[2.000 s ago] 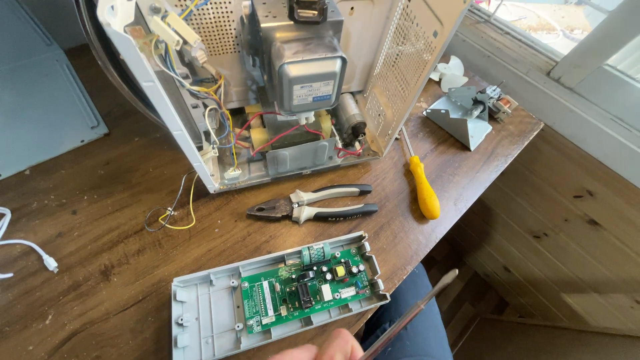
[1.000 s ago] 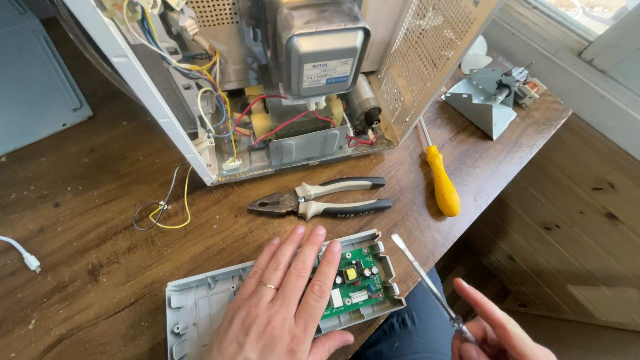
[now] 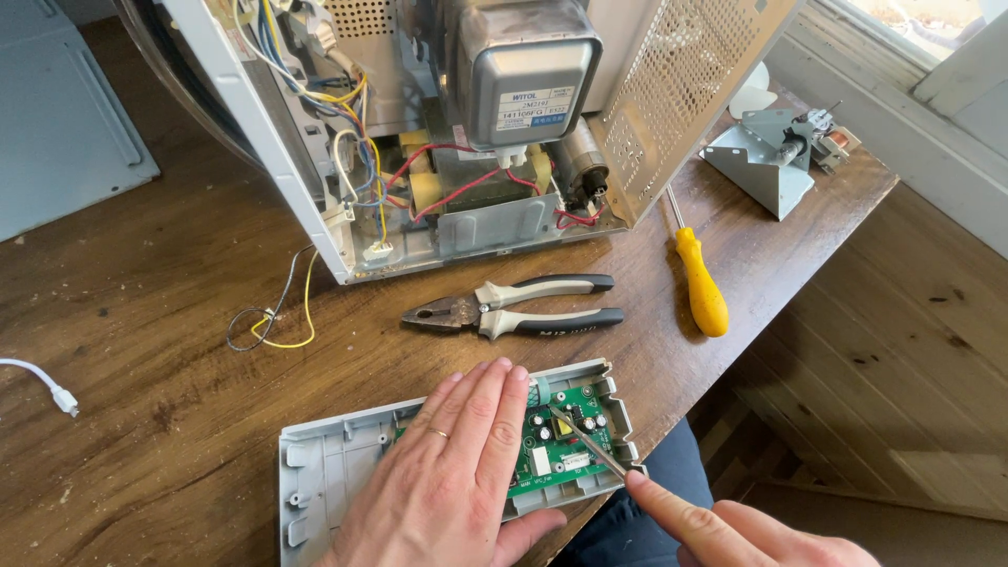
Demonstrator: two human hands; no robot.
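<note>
My left hand [image 3: 449,465], with a ring on one finger, lies flat across a grey plastic control panel housing [image 3: 315,488] and hides part of the green circuit board [image 3: 567,449] in it. In my right hand [image 3: 724,528], at the lower right, is a flat-blade screwdriver [image 3: 594,449]; its handle is hidden by the fingers. The screwdriver's tip is over the board near a yellow-wrapped transformer [image 3: 563,426]; whether it touches cannot be told. Combination pliers [image 3: 512,305] with grey and black handles lie on the table behind the housing.
An opened microwave oven [image 3: 488,236] stands behind, its magnetron [image 3: 535,87] and wiring exposed. A yellow-handled screwdriver [image 3: 701,291] and a metal bracket with a small motor [image 3: 764,157] lie right. At left are a grey metal panel [image 3: 63,118], a white cable [image 3: 39,378] and loose thin wires [image 3: 283,327].
My left hand has come into view and lies on the housing. The screwdriver in my right hand has moved left, from beside the housing to over the circuit board.
</note>
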